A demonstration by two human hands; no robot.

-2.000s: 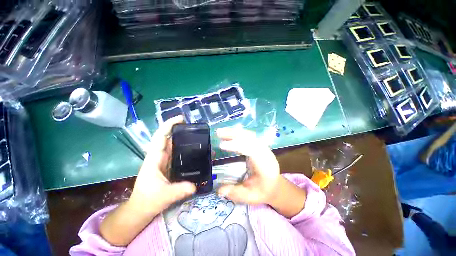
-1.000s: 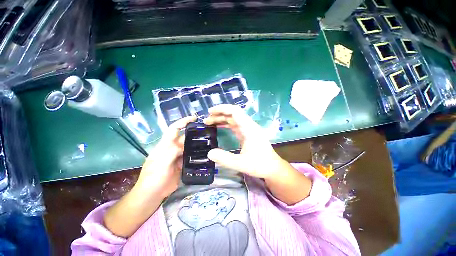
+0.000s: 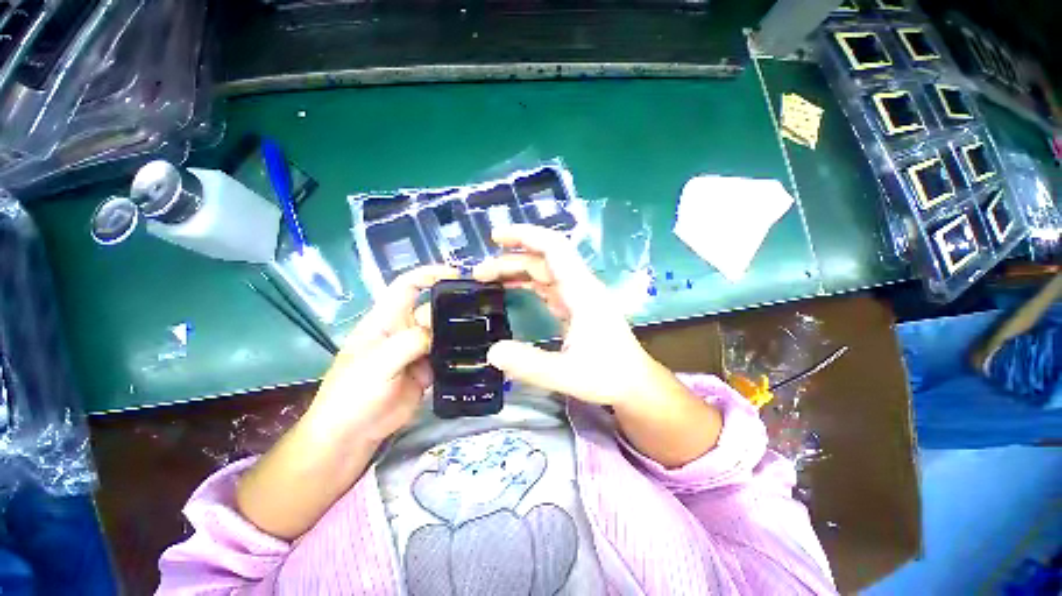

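Note:
A black, palm-sized device front (image 3: 468,375) is held upright above my lap, with a square window outline in its upper part and small white icons along its lower end. My left hand (image 3: 384,361) grips its left edge, fingers at the top and thumb near the side. My right hand (image 3: 576,338) holds its right side, fingers near the top corner and thumb on the face near the middle. Just beyond my hands, the short blister tray (image 3: 466,219) with dark parts lies on the green bench.
White pump bottle (image 3: 221,218) and blue pen (image 3: 277,175) lie at left, with dark tweezers (image 3: 294,305) nearer me. A white cloth (image 3: 730,221) lies right. An orange-handled tool (image 3: 752,390) is right of my lap. Long tray (image 3: 914,146) of gold-framed parts stands far right; stacked trays (image 3: 99,87) back left.
The device front has shifted slightly right and up since the oldest frame. My right hand, apart from it then, has closed on its right side, thumb on the face.

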